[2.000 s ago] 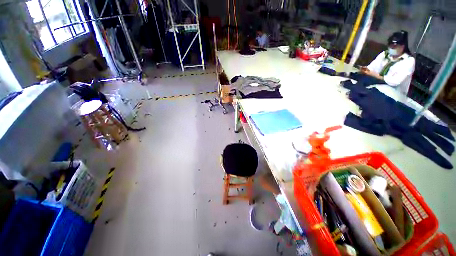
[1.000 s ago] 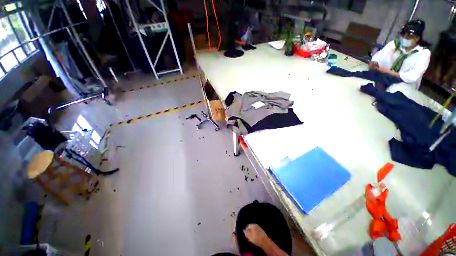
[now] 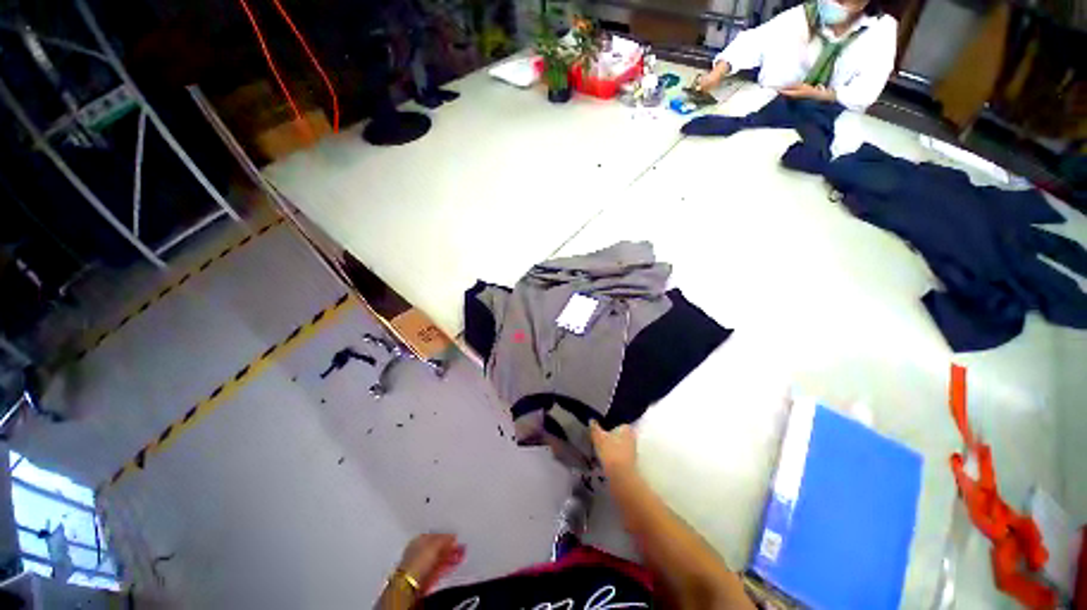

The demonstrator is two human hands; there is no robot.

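Note:
The grey-brown polo shirt (image 3: 572, 346) lies rumpled on the pale table, its dark-lined collar (image 3: 558, 411) towards me at the table's edge. A white hang tag (image 3: 579, 312) lies on it, and a small red logo shows on the chest. One black sleeve (image 3: 668, 358) spreads to the right, the other shows at the left. My right hand (image 3: 614, 443) pinches the shirt beside the collar; its fingertips are partly hidden. My left hand (image 3: 432, 558) is low, off the table, in front of my body, empty with fingers loosely curled and apart.
A blue file folder (image 3: 849, 506) and an orange-red strip (image 3: 995, 512) lie to the right on the table (image 3: 763, 262). Dark navy garments (image 3: 954, 226) lie at the far right, by a masked person (image 3: 822, 54). A red basket (image 3: 606, 74) stands at the back.
The view has moved closer to the shirt. My right hand, earlier over the black stool, now holds the shirt by the collar. My left hand has come into view. The stool is out of view.

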